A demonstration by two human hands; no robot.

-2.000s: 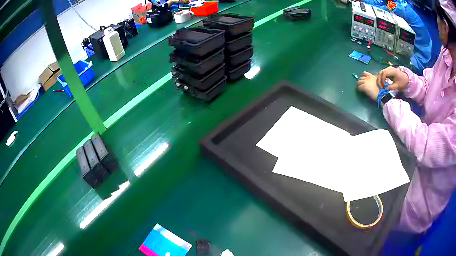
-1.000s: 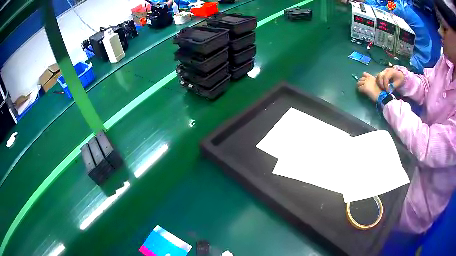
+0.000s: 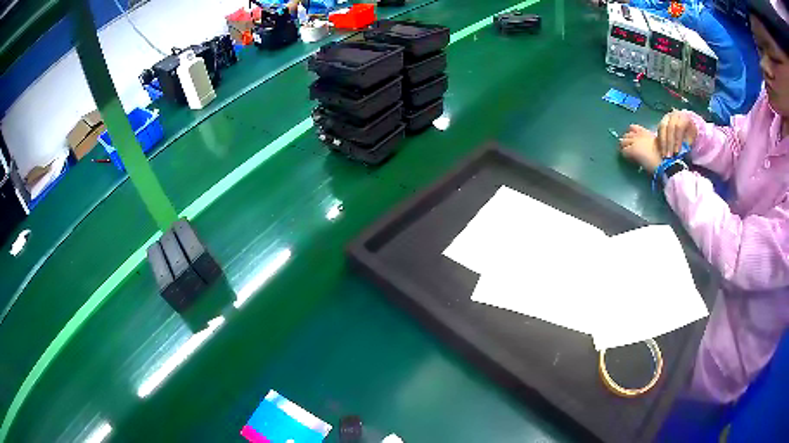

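Note:
Neither of my hands is in view. A large black tray (image 3: 415, 303) with a raised rim lies nearest in front of me on the green surface. White paper sheets (image 3: 554, 268) overlap inside it. A yellow-tan tape roll (image 3: 631, 391) lies beside the paper, partly covered by it. A blue, white and pink card (image 3: 287, 420) lies at the bottom edge, with a small black piece (image 3: 350, 427) to its right. Black oblong housings (image 3: 184, 265) stand side by side on the belt at the left.
Two stacks of black plastic trays (image 3: 359, 102) stand on the belt. A green post (image 3: 130, 143) rises at the left. A person in a pink coat (image 3: 727, 225) sits at the right, hands together. Power supplies (image 3: 662, 50) with red digits stand behind. A blue bin (image 3: 134, 134) is across the belt.
The black housings and the stacked trays have moved a little to the right and up along the belt. The pink-coated person's upper hand has shifted over the wrist.

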